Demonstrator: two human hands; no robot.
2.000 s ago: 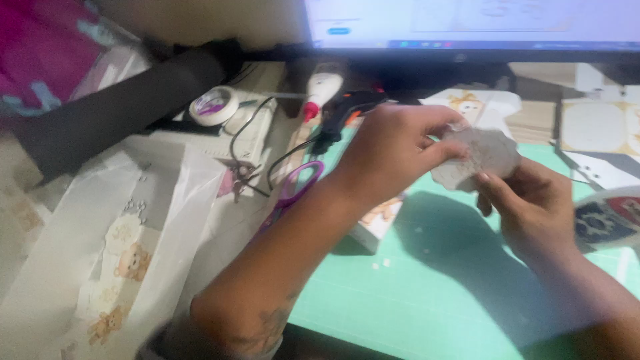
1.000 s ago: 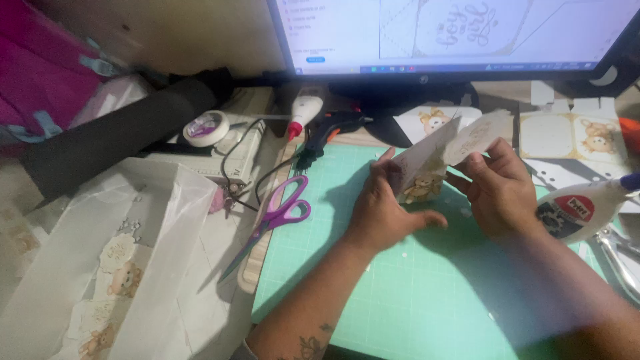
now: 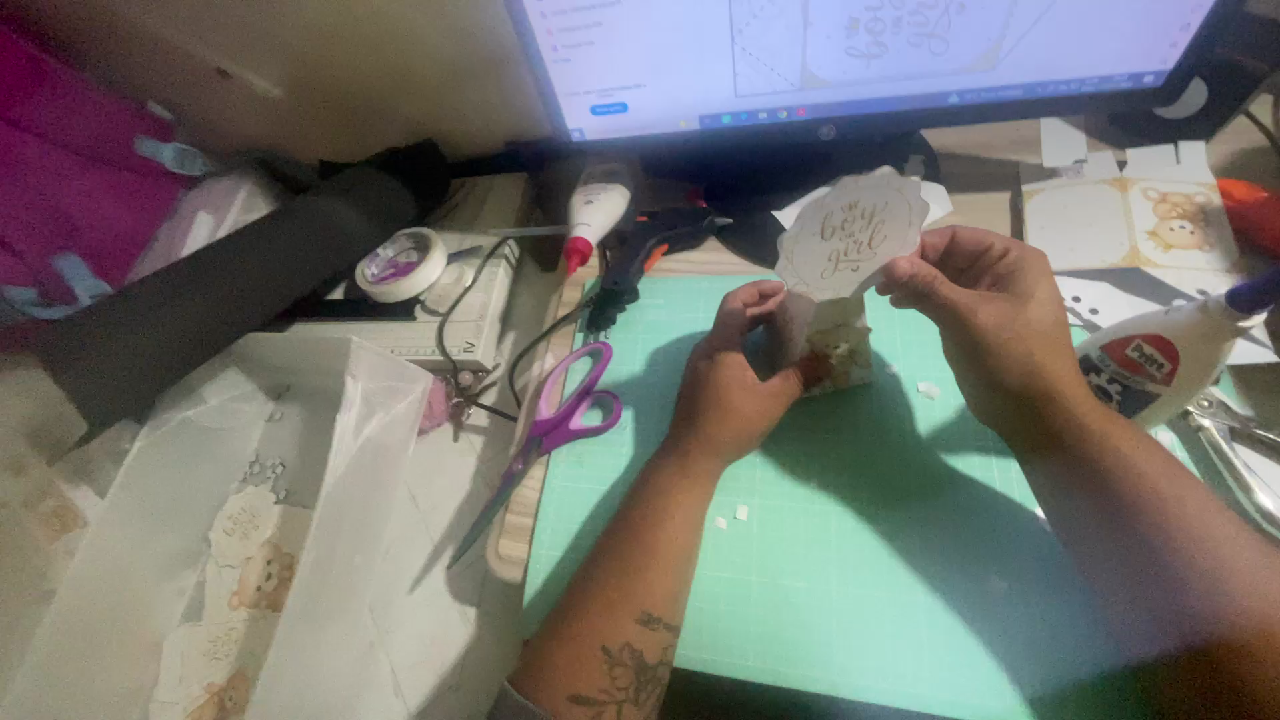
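My right hand (image 3: 985, 315) pinches the lower right edge of a scalloped paper tag (image 3: 848, 225) with gold lettering. The tag stands upright at the top of a small paper box (image 3: 840, 350) printed with a bear. My left hand (image 3: 735, 375) grips the box at its left side, thumb low on the front and a fingertip near the tag's lower left edge. Both hands are above the green cutting mat (image 3: 850, 560). Whether the tag touches the box is hidden.
Purple-handled scissors (image 3: 565, 425) lie across the mat's left edge. Behind them are a hot glue gun (image 3: 650, 240), a white glue bottle (image 3: 598, 210) and a tape roll (image 3: 400, 265). A Pritt glue bottle (image 3: 1150, 360) is at right. A translucent bin (image 3: 335, 480) holds printed pieces.
The tag, earlier held up in both hands, is now upright above the bear-printed box. Since one second ago it has turned so its lettered face shows.
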